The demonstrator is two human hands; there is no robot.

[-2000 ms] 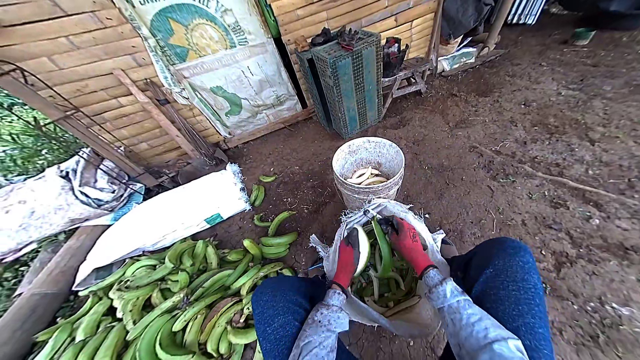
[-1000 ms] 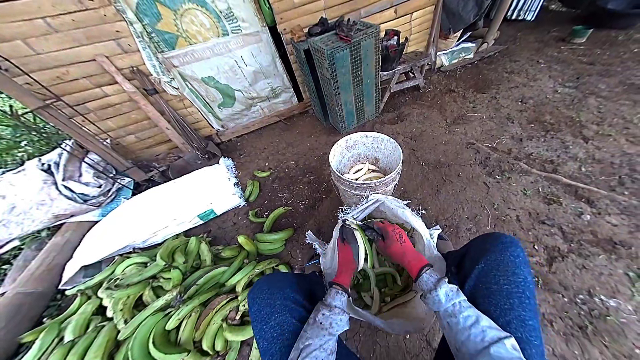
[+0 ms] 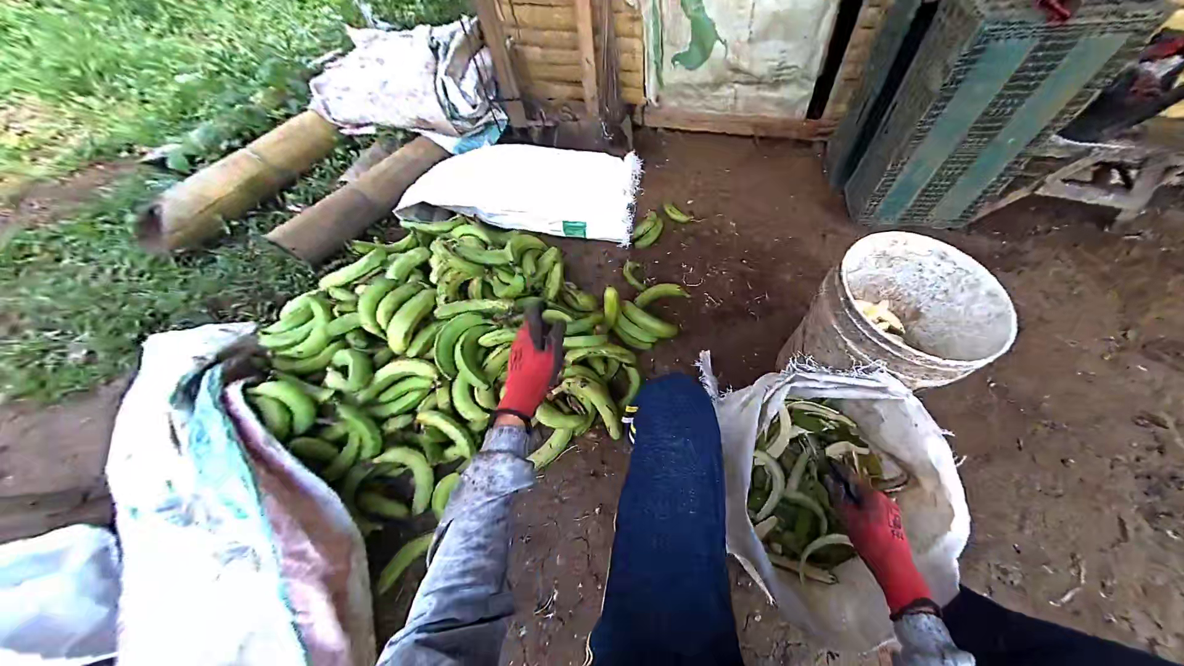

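Observation:
My left hand (image 3: 534, 363), in a red and black glove, reaches over a large pile of green plantains (image 3: 398, 319) on the ground; its fingertips are at the fruit, and whether they grip one cannot be told. My right hand (image 3: 874, 532), gloved alike, is at the mouth of a white woven sack (image 3: 911, 435) between my legs. Something small and dark is at its fingers, too unclear to name. Green peels (image 3: 795, 490) lie inside the sack. Just beyond it, a whitish plastic bucket (image 3: 985, 319) leans, with pale peeled plantains (image 3: 881, 316) in it.
A white sack (image 3: 536, 190) lies behind the pile, and an open woven sack (image 3: 203, 518) stands at its near left. Bamboo logs (image 3: 245, 180) rest on the grass. A plastic crate (image 3: 999, 111) stands by the bamboo wall (image 3: 546, 51) at the back right.
My left hand has left the sack and moved left to the plantain pile. My right hand remains at the sack. The view has turned left and down.

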